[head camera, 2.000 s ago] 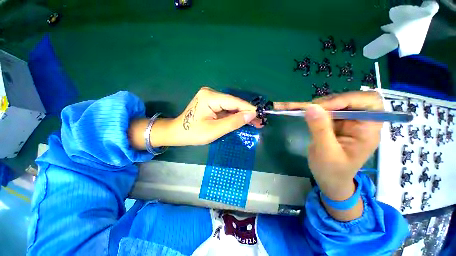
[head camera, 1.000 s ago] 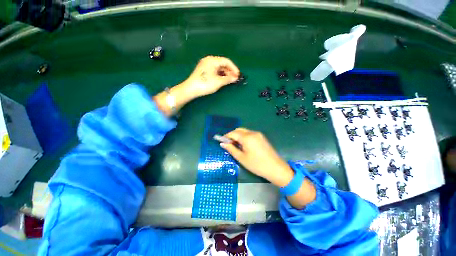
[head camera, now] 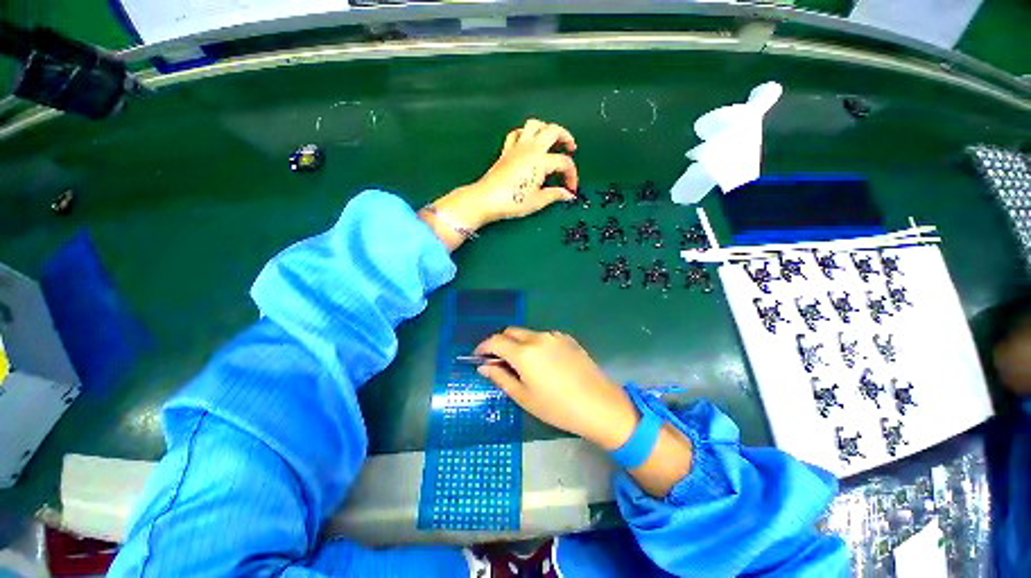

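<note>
My left hand (head camera: 529, 178) reaches over the green bench, thumb and index fingertips together on a small black spidery part (head camera: 580, 200) at the left end of the back row. The fingertips partly hide it. Similar black parts (head camera: 613, 231) lie in rows beside and below it. My right hand (head camera: 556, 382) is closed around slim tweezers (head camera: 473, 359); only a short metal end shows at the fingertips, over the blue perforated strip (head camera: 473, 474). The rest of the tweezers is hidden by the hand.
At right, a white sheet (head camera: 942, 384) holds many black parts, with white sticks (head camera: 814, 245) along its top. Behind are a dark blue pad (head camera: 800, 208) and a limp white wrap (head camera: 733, 145). A small dark unit (head camera: 305, 157) lies back left; a box (head camera: 28, 384) stands left.
My left hand has moved from in front of me to the back row, carrying a black part. My right hand with the tweezers has come down over the blue strip. The view has shifted.
</note>
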